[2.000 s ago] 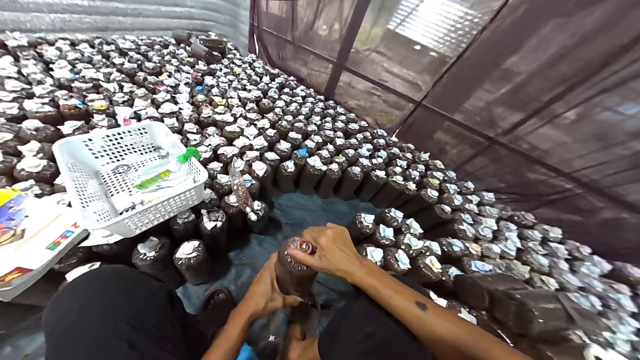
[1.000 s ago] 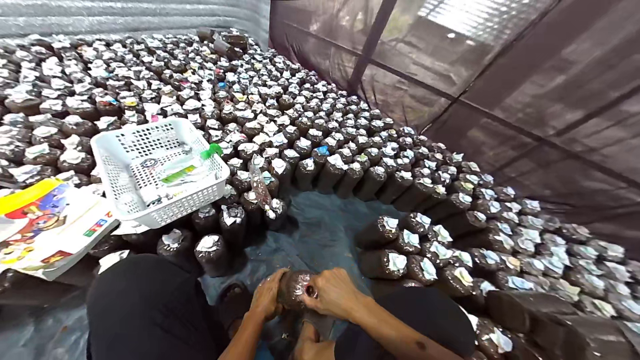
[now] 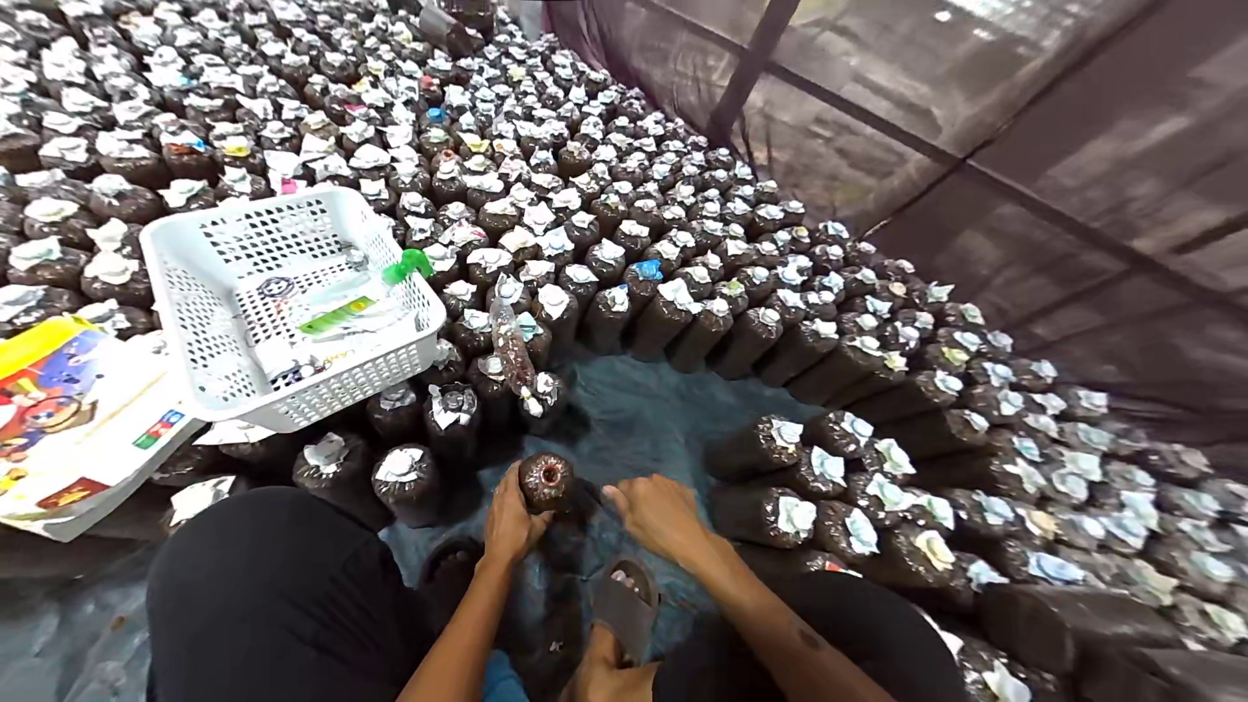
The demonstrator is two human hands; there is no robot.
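My left hand (image 3: 515,522) grips the side of a dark, filled cultivation bag (image 3: 547,481) that stands upright between my feet. Its top shows a reddish ring opening with no paper over it. Just right of the bag, apart from it, my right hand (image 3: 655,512) is curled, and whether it pinches something small cannot be told. Around stand many like bags with crumpled paper on their necks, the nearest being a capped bag (image 3: 402,478) left of my left hand. A clear plastic bottle with dark grains (image 3: 511,351) lies across the bag tops beside the basket.
A white perforated plastic basket (image 3: 322,400) holds packets and a green-topped item (image 3: 408,265). Left of it lies a colourful printed packet (image 3: 78,419) on the bags. More bags lie tilted at the right (image 3: 760,515). Dark sheeting (image 3: 663,409) covers the floor; a mesh wall (image 3: 975,175) rises behind.
My right hand has come off the bag's top and moved to its right. The bag, tilted in my hands one second ago, is upright, and its ring opening faces up.
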